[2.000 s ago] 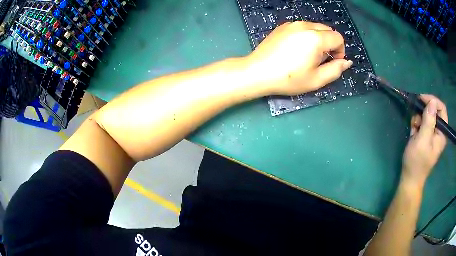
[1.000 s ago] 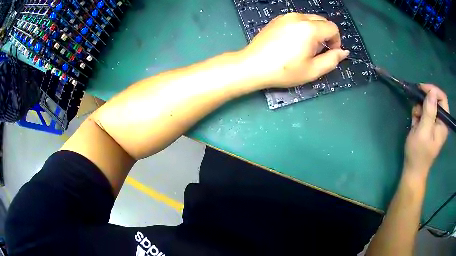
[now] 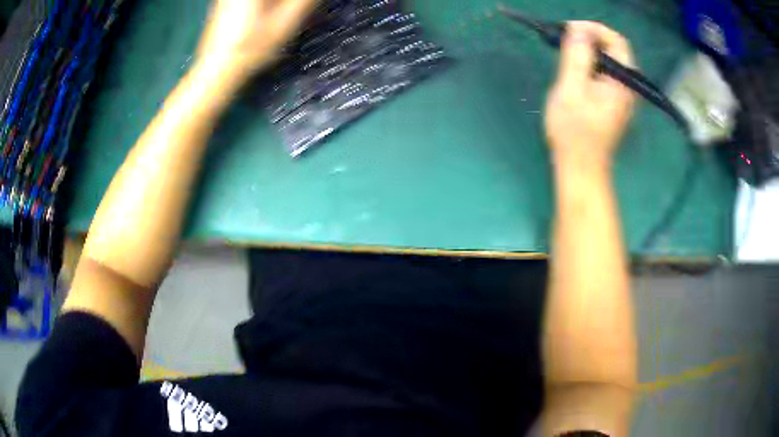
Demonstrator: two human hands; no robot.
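A black PCB panel (image 3: 354, 72) with white markings lies on the green mat, blurred and partly cut off by the top edge. My left hand (image 3: 256, 26) is at the panel's upper left side, blurred and cut off by the top edge; its fingertips and any hold are not clear. My right hand (image 3: 591, 85) grips the dark soldering iron (image 3: 634, 78), whose tip points up and left, off to the right of the panel and apart from it.
A rack of panels with coloured parts (image 3: 43, 111) stands at the left. A cream box (image 3: 702, 96), a blue bin (image 3: 713, 26) and a white paper sheet (image 3: 758, 220) are at the right. The bench edge (image 3: 384, 249) runs in front of me.
The view has swung right, so the panel appears further left. My left hand has moved from over the panel's middle to its upper left. The iron has moved away from the panel.
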